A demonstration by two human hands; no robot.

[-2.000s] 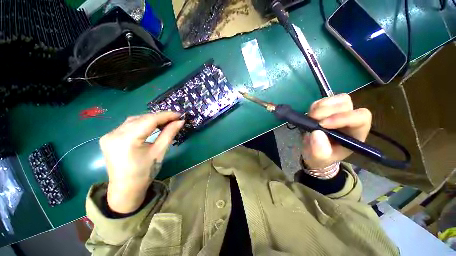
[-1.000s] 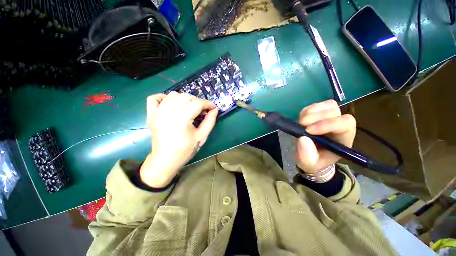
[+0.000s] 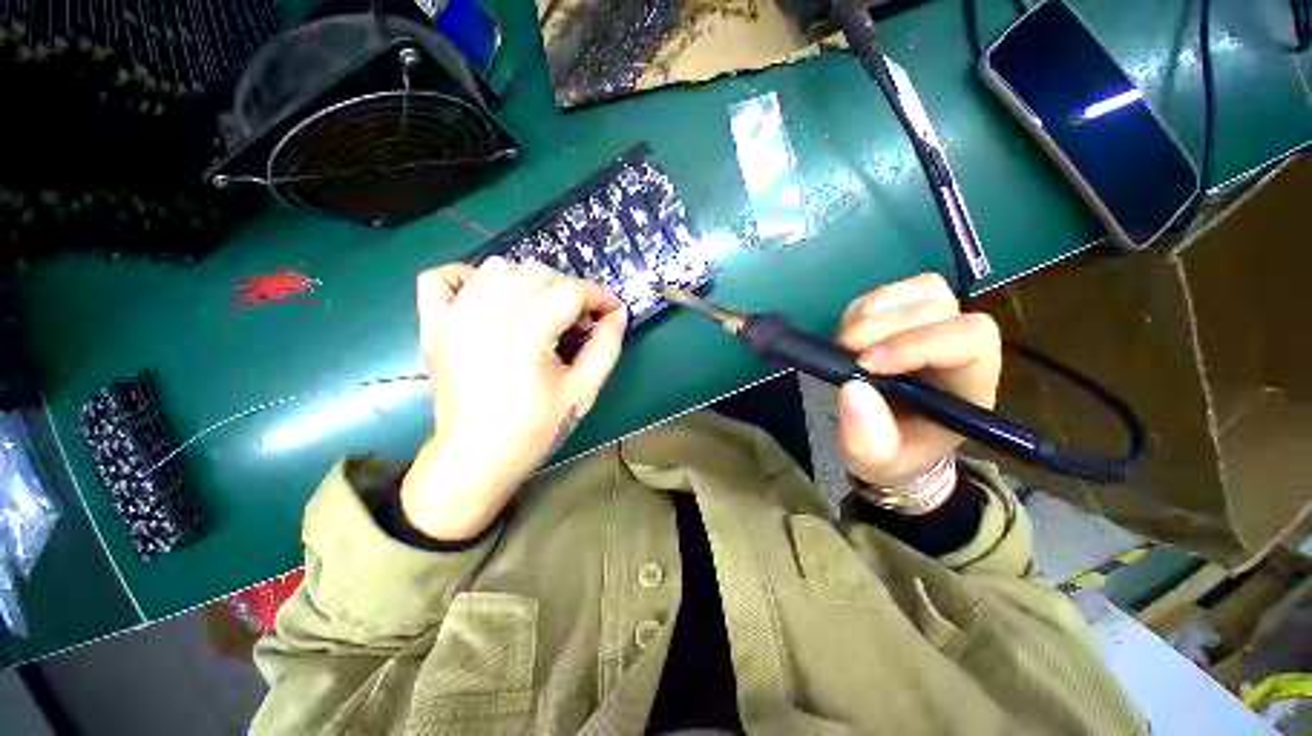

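Observation:
A dark circuit board panel [image 3: 633, 223] with rows of shiny parts lies tilted on the green bench. My right hand [image 3: 917, 377] holds a black soldering iron [image 3: 921, 400] like a pen; its metal tip is at the panel's lower right part. My left hand [image 3: 515, 360] covers the panel's lower left end, thumb and finger pinched together. A thin solder wire [image 3: 295, 388] runs from that hand leftward to a second board panel [image 3: 140, 467]. The wire's end at the fingertips is hidden.
A fume fan [image 3: 377, 144] stands behind left, red wires [image 3: 275, 288] near it. Burnt cardboard [image 3: 676, 51], a clear strip [image 3: 767, 166], a slim dark and silver stick [image 3: 928, 158] and a smartphone [image 3: 1094, 122] lie behind. Stacked black panels [image 3: 101, 130] are far left, an open cardboard box [image 3: 1194, 374] right.
My left hand has moved right onto the panel since the first frame, drawing the wire along. The iron's tip has moved left and down over the panel's edge area. The view has shifted slightly.

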